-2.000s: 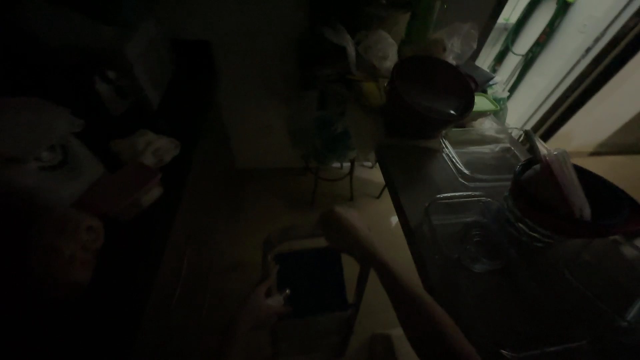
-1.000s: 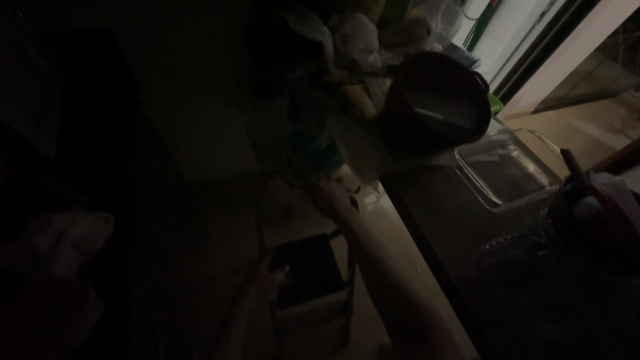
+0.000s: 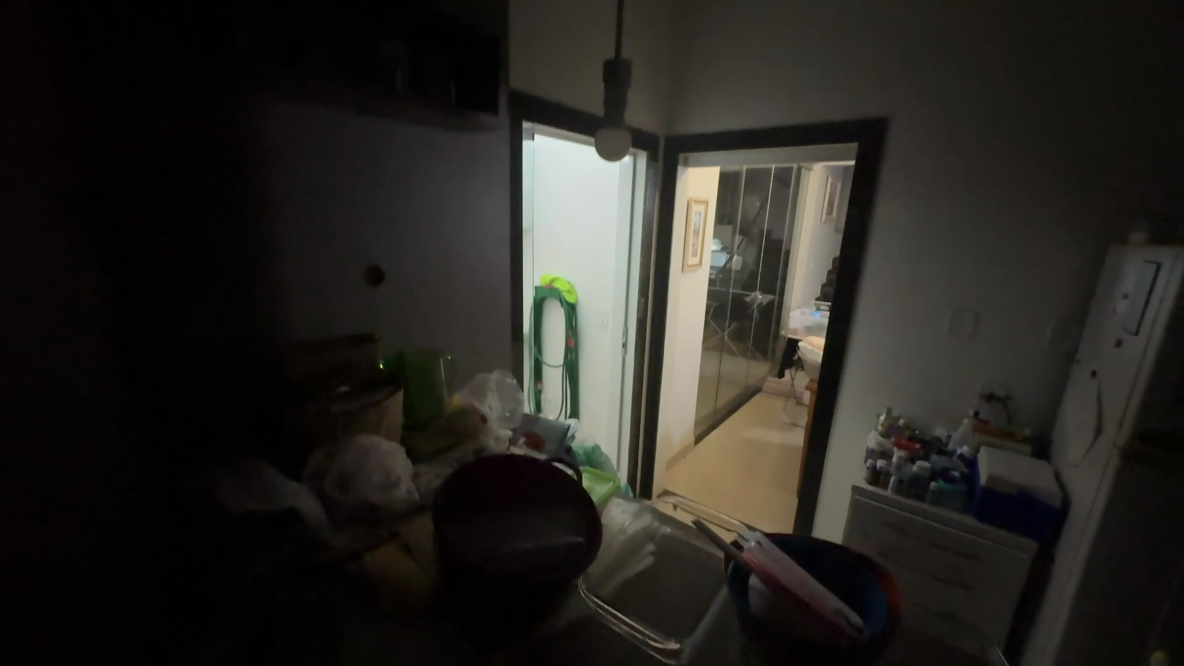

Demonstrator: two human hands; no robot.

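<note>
Neither my left hand nor my right hand shows in the head view. On the dark counter at the bottom, a large dark pot stands near the middle. Right of it lies a rectangular clear glass dish. A dark basin at the lower right holds pink and white items and a long handle. Crumpled plastic bags lie left of the pot, with a green container behind them. What my hands touch is out of view.
A bare bulb hangs at top centre. Two lit doorways open beyond the counter; a green hose hangs in the left one. At right, a white drawer cabinet carries bottles and a blue and white cooler box, beside a white refrigerator.
The view has swung up sharply toward the doorways. Both forearms, seen earlier over the floor and a dark-seated stool or chair, are out of frame.
</note>
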